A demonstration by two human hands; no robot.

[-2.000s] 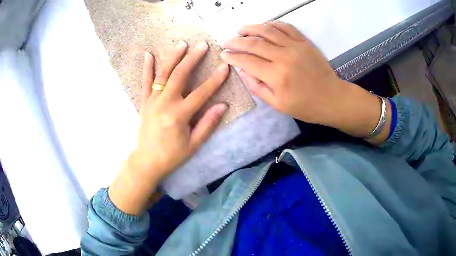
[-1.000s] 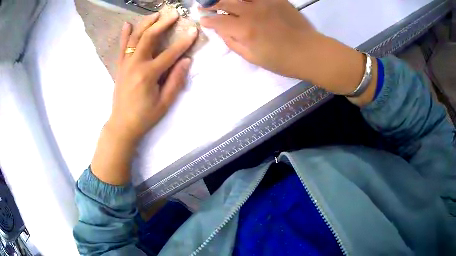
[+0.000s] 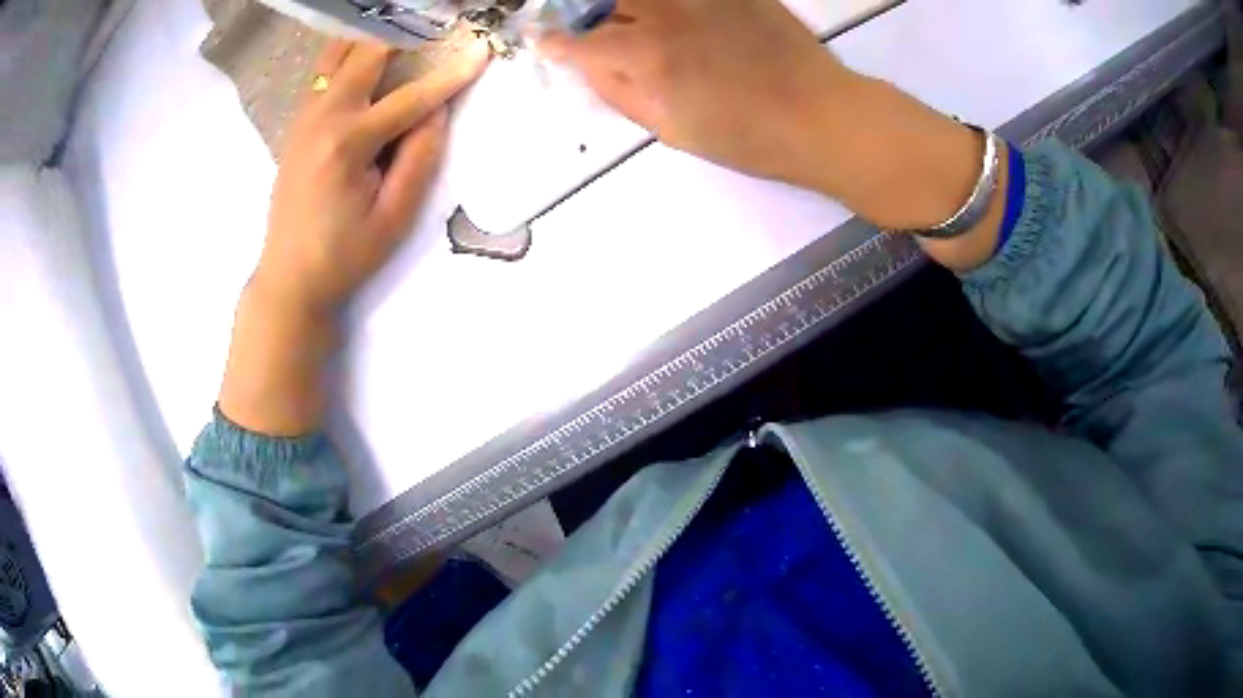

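Note:
The brown-beige flecked cloth panel point(image 3: 259, 62) lies at the top left, its near end under the presser foot and needle point(image 3: 484, 25). My left hand point(image 3: 348, 171) lies on the panel with its fingers spread, fingertips close to the needle. My right hand point(image 3: 709, 89) is bent beside the needle on the right, fingertips at the dark knob point(image 3: 579, 14); whether it grips the knob or cloth cannot be told. The machine head is cut off by the top edge.
The pale bed cover point(image 3: 545, 177) with a rounded cut-out point(image 3: 488, 235) is flush with the white table. A grey ruler point(image 3: 709, 341) runs along the table's front edge. A thick white pile point(image 3: 109, 382) stands at the left. Brown pieces point(image 3: 1206, 205) lie at the far right.
The panel and my left hand have moved up and away, towards the needle. The white sheet beyond the panel's near edge no longer shows. My right hand has moved to the knob by the needle.

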